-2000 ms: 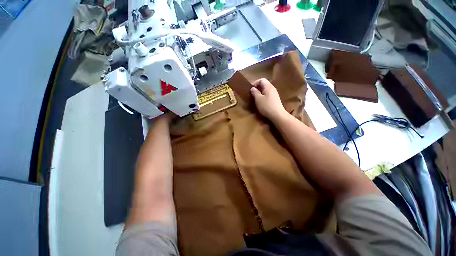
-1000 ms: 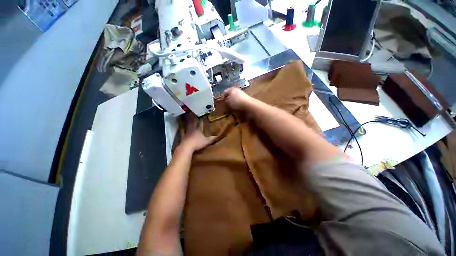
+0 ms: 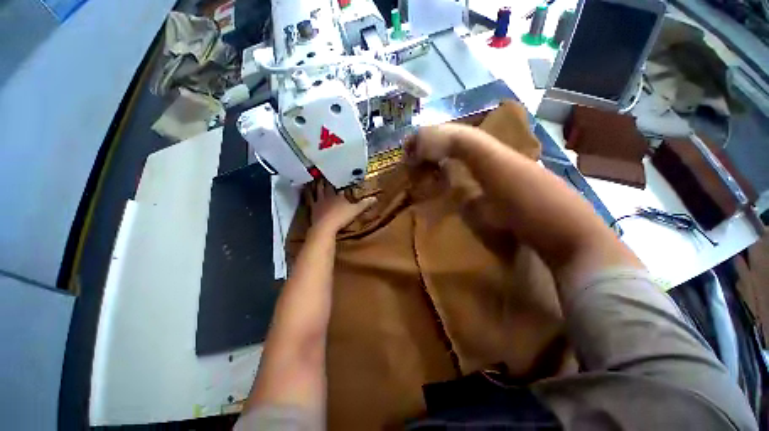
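The large tan-brown panel (image 3: 379, 311) lies from the machine bed down over my lap, with a dark seam running along its middle. My left hand (image 3: 336, 209) rests on the panel just below the white sewing head (image 3: 325, 126), fingers spread, the cloth bunched beside it. My right hand (image 3: 428, 150) is at the right end of the yellow-gold clamp (image 3: 385, 162), fingers bent together. Its fingertips are blurred, and I cannot tell whether they pinch cloth or a small piece. The cloth is folded up near the clamp and my hands hide part of it.
Brown small pieces (image 3: 605, 145) are stacked right of the machine, below the grey-framed screen (image 3: 609, 49). A longer dark stack (image 3: 701, 181) lies further right. A black cable (image 3: 662, 217) lies on the table. A black mat (image 3: 240, 261) lies at the left. Thread cones (image 3: 535, 25) stand behind.
My right hand has moved left to the clamp, and lately a little right again. My left hand has come out from beside the head onto the panel. The cloth near the clamp is now bunched.
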